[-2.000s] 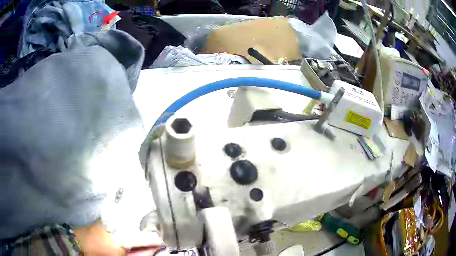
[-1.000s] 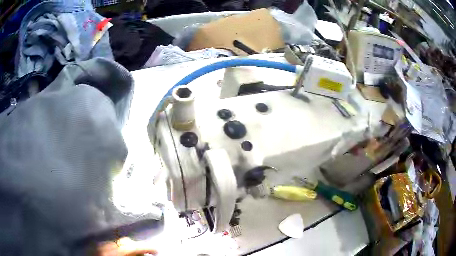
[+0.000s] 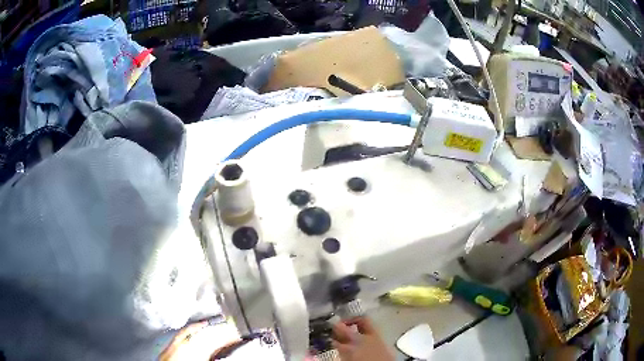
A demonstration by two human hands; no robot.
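The grey-blue striped garment piece (image 3: pixel 85 233) lies in a large soft heap left of the sewing machine. The white machine head (image 3: pixel 395 225) with black round plugs and a blue air hose (image 3: pixel 318 115) fills the middle. My left hand (image 3: pixel 201 342) is at the bottom edge, overexposed and partly cut off, by the garment's edge left of the needle area; its grip is unclear. My right hand (image 3: pixel 361 341) is at the bottom, just right of the needle area, fingertips close to the small metal parts. Whether it holds anything is hidden.
Yellow (image 3: pixel 418 296) and green-handled (image 3: pixel 481 295) screwdrivers and white chalk (image 3: pixel 415 341) lie right of the needle area. An orange-yellow basket (image 3: pixel 570 296) stands further right. Behind are a brown piece (image 3: pixel 339 60), light-blue cloth (image 3: pixel 78 63) and a control box (image 3: pixel 531 88).
My right hand has come into view beside the needle area. My left hand stays at the bottom left, nearer the needle area than two seconds ago. The camera view has shifted.
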